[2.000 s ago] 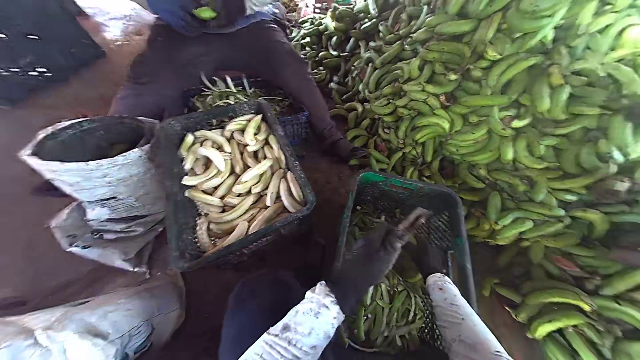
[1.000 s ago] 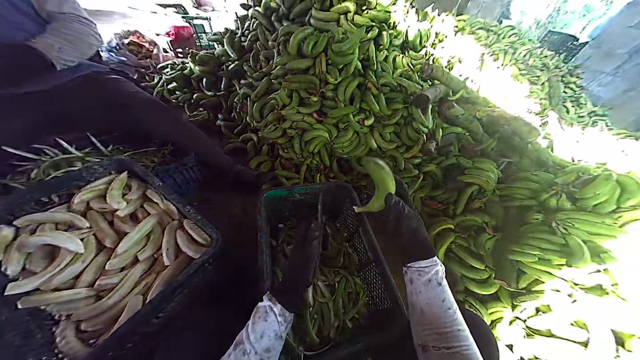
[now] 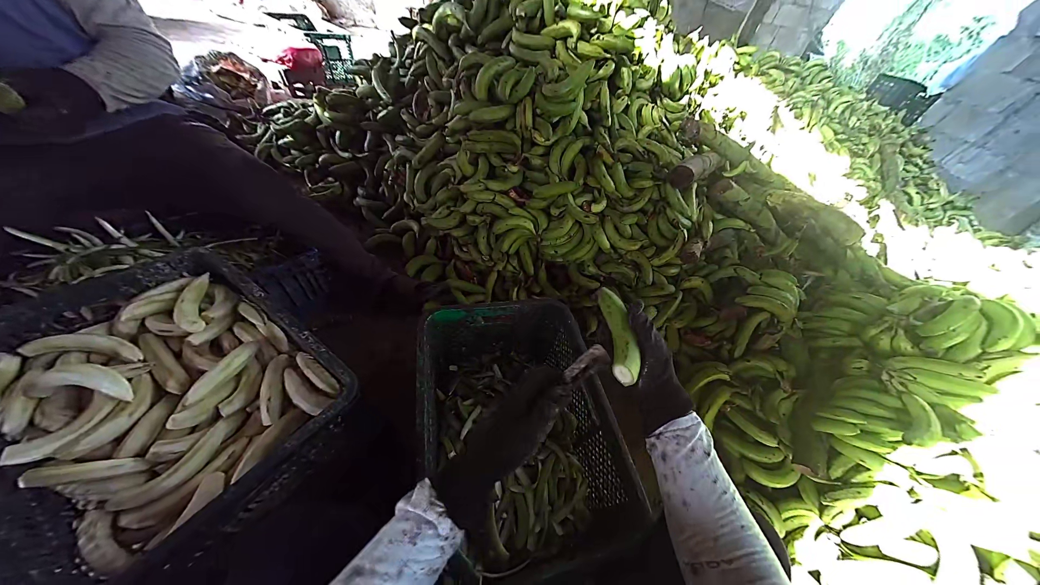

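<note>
My left hand, in a dark glove, grips a short tool whose brownish end points up and right; its exact kind is unclear. My right hand, also gloved, holds a green plantain upright, its cut lower end pale, close beside the tool's tip. Below both hands stands a dark plastic crate with green peels in it. At the left another black crate holds many peeled plantains.
A large heap of green plantains rises ahead and spreads right, with cut stalks on it. Another person's leg reaches across the upper left, beside a container of peels. A block wall stands far right.
The tool in my left hand has come up out of the crate to beside the plantain. Two seconds ago my right hand was down at the crate. The view has swung right.
</note>
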